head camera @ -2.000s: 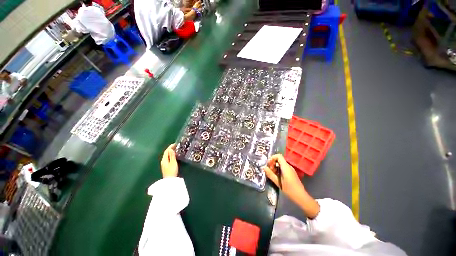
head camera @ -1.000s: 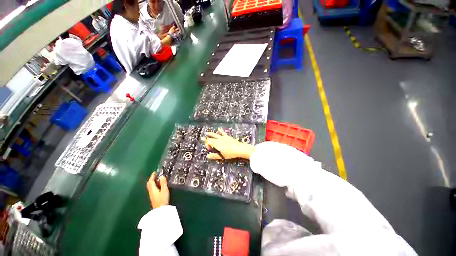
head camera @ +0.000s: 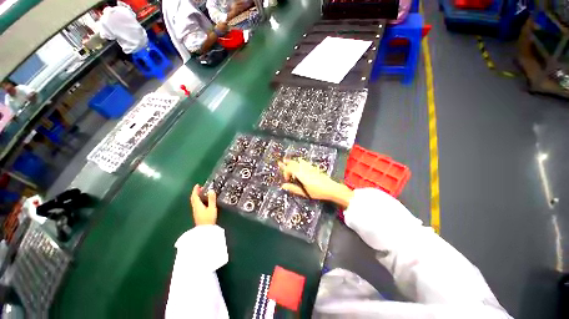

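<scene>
The near clear blister tray (head camera: 277, 215) lies on the green bench, its pockets filled with small dark units and pale gold rings. My left hand (head camera: 204, 209) holds its left corner between thumb and fingers. My right hand (head camera: 307, 179) is over the tray's middle right, fingertips at the units, with a slim dark tool, apparently tweezers (head camera: 301, 185), in it. Whether the fingers touch a unit cannot be told. A second filled blister tray (head camera: 315, 115) lies just beyond. A red square pad (head camera: 287, 288) and a white strip with black marks (head camera: 262, 299) lie nearer me.
A red compartmented bin (head camera: 377, 171) is at the bench's right edge. A white sheet (head camera: 332, 59) lies on a dark panel beyond the trays. A white tray (head camera: 133, 132) is on the left. People in white sit at the back left. A blue stool (head camera: 398, 53) stands in the aisle.
The near tray has slid towards me, away from the farther tray. My right hand has moved from its near right corner to over its pockets. My left hand stays at the left corner.
</scene>
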